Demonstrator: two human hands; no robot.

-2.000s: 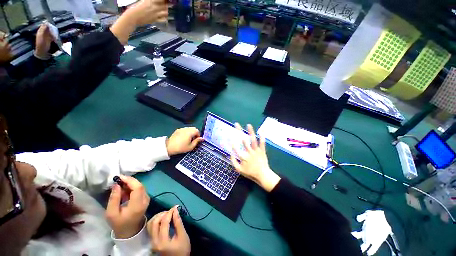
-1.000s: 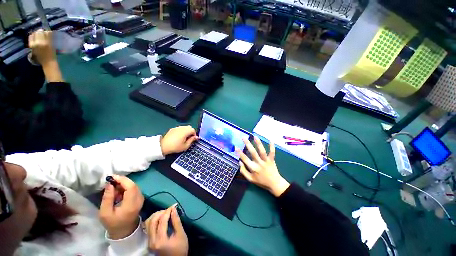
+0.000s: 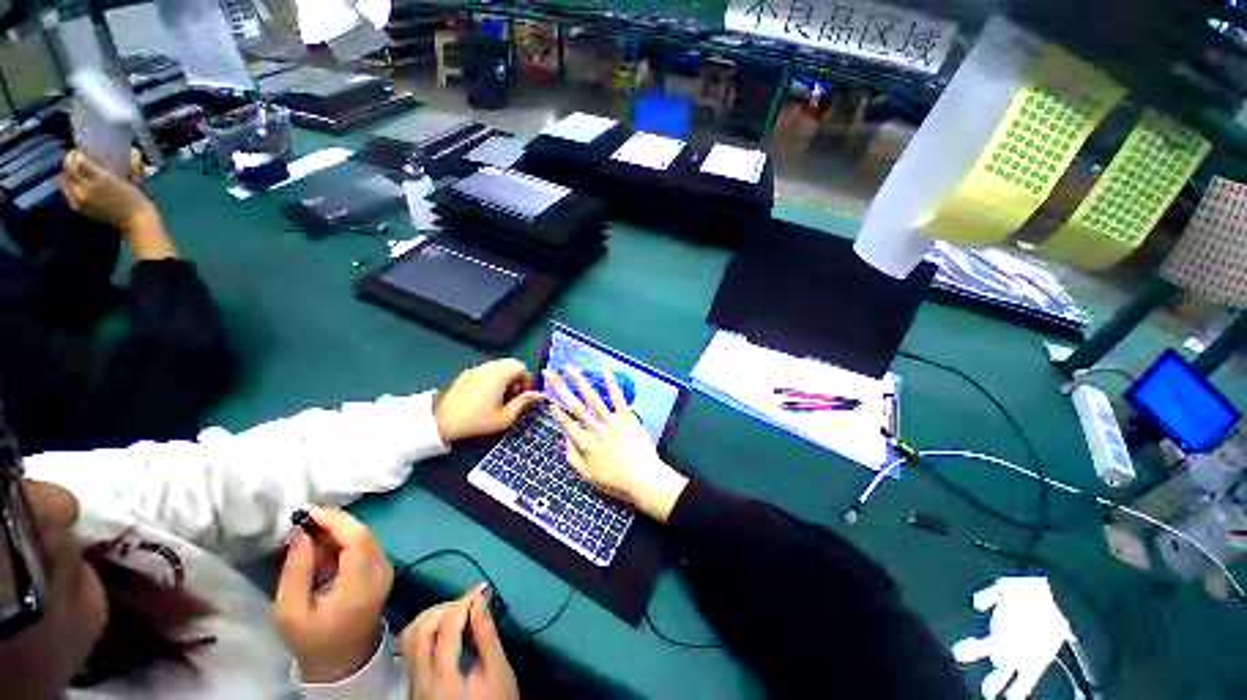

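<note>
A small silver laptop (image 3: 554, 492) lies open on a black pad (image 3: 613, 592), its touchscreen showing a blue swirl. My right hand (image 3: 609, 445), in a black sleeve, is open with fingers spread over the screen's lower left and the wrist over the keyboard's upper right. My left hand (image 3: 458, 654), partly cut off by the bottom edge, pinches a small dark end of a thin black cable (image 3: 451, 553). Another person's hand (image 3: 481, 399) in a white sleeve touches the laptop's left side. That person's other hand (image 3: 335, 591) pinches a small dark piece.
Stacked dark laptops and pads (image 3: 513, 205) stand behind. A clipboard (image 3: 793, 404) with pens, a white cable (image 3: 1012, 472) and a white glove (image 3: 1015, 636) lie to the right. Yellow sticker sheets (image 3: 1046, 137) hang at upper right. Another worker's raised hand (image 3: 110, 192) holds a pale object.
My right hand has moved left from the screen's right edge across its front. The screen now shows a blue swirl. The worker at upper left now holds up a pale object.
</note>
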